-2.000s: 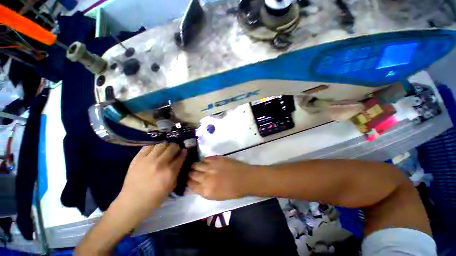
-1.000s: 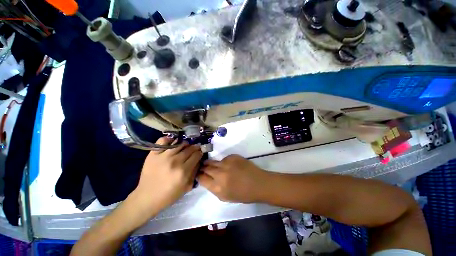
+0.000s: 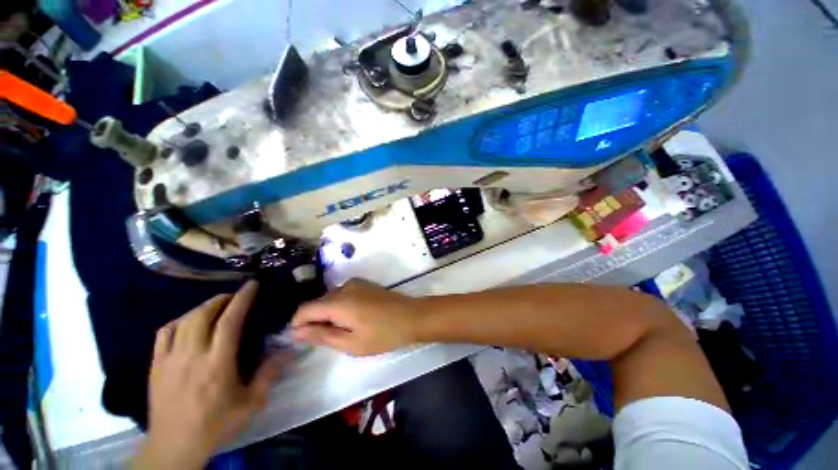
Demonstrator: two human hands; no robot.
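The dark garment piece (image 3: 119, 321) lies left of the needle area and under the machine's left end, its top part running back behind the head. The white and blue sewing machine (image 3: 368, 156) spans the view. The presser foot area (image 3: 276, 255) has dark cloth under it. My left hand (image 3: 207, 367) rests over the cloth, fingers spread, thumb side partly blurred. My right hand (image 3: 354, 318) pinches the dark cloth's right edge in front of the foot, beside a small pale blurred patch. The needle tip cannot be made out.
A black phone-like display (image 3: 448, 223) lies under the machine arm. A red and gold packet (image 3: 608, 213) and bobbins (image 3: 698, 197) lie at the table's right end. A blue basket (image 3: 772, 294) stands below right, with scraps (image 3: 542, 413) below the table. An orange-handled tool (image 3: 37, 97) is upper left.
The view has shifted, so the machine sits further left. My left hand has come away from the foot toward the front left and its fingers have spread. My right hand stays near the cloth's edge.
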